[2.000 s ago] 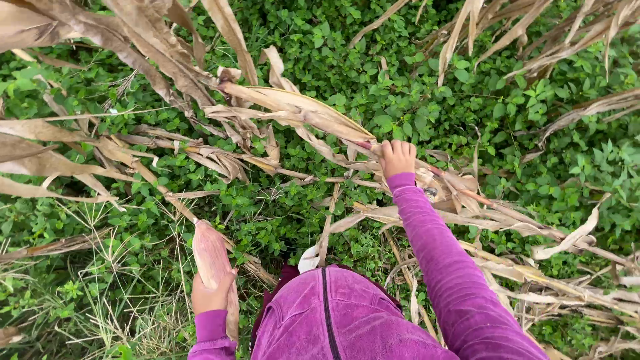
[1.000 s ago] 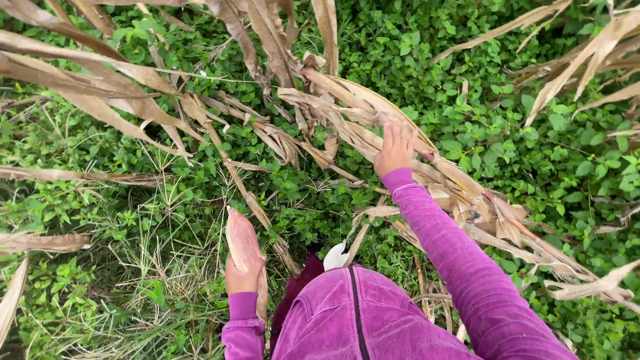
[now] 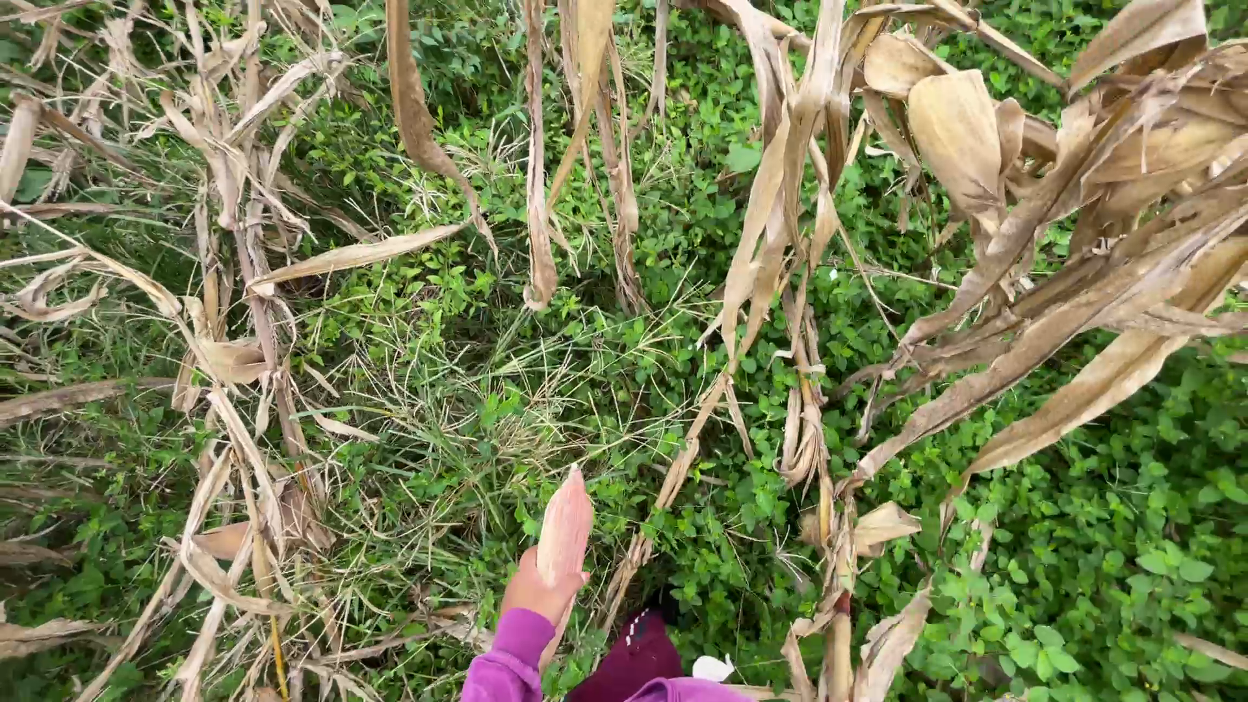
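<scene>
A pinkish, husk-covered ear of corn (image 3: 565, 526) points upward in my left hand (image 3: 539, 587), low and just left of the middle of the view. My fingers are closed around its lower part, and more pale husk shows below the hand. A purple sleeve covers that wrist. My right hand is out of view. Right of the held ear rises a dry corn stalk (image 3: 837, 556) with withered leaves.
Dry corn stalks (image 3: 261, 331) stand at the left. Large withered corn leaves (image 3: 1053, 331) hang across the upper right. Green leafy ground plants (image 3: 1102, 556) and wiry grass (image 3: 497, 419) cover the ground. My dark red trouser leg (image 3: 639, 658) is at the bottom.
My right hand, which was on a dry corn stalk in both earlier frames, has left the view. My left hand still holds the ear. The view has swung strongly to the left.
</scene>
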